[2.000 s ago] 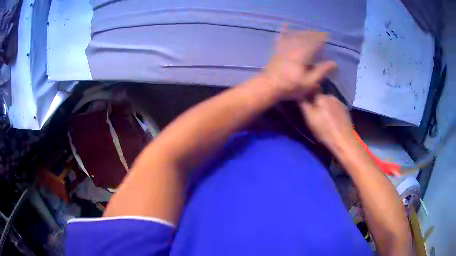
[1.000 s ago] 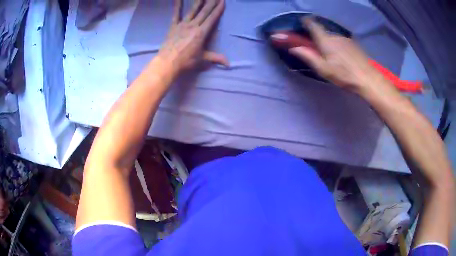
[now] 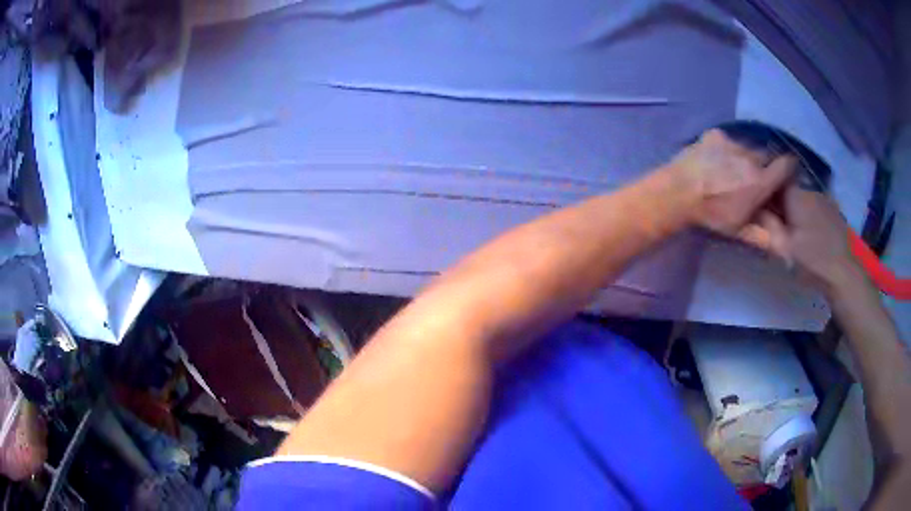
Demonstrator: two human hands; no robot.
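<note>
The mauve-grey garment piece (image 3: 420, 150) lies spread over the white ironing table (image 3: 150, 215), with long dark fold lines running across it. The dark iron (image 3: 774, 140) is at the cloth's right end, mostly hidden by both hands. My right hand (image 3: 814, 225) is closed at the iron's handle; the handle itself is hidden. My left hand (image 3: 729, 190) reaches across to the right and overlaps the iron and my right hand. Its fingers are bent and blurred; whether they grip anything is not clear.
The orange-red cord sleeve (image 3: 877, 267) runs off to the right. Crumpled dark cloth (image 3: 140, 50) lies at the table's upper left. Below the table are a dark red item with pale strips (image 3: 225, 349) and a white box-like object (image 3: 754, 369). More mauve cloth hangs at upper right.
One second ago my left hand lay flat on the cloth at left and the iron was on the cloth's upper right. Both hands and the iron are now farther right, with the hands together.
</note>
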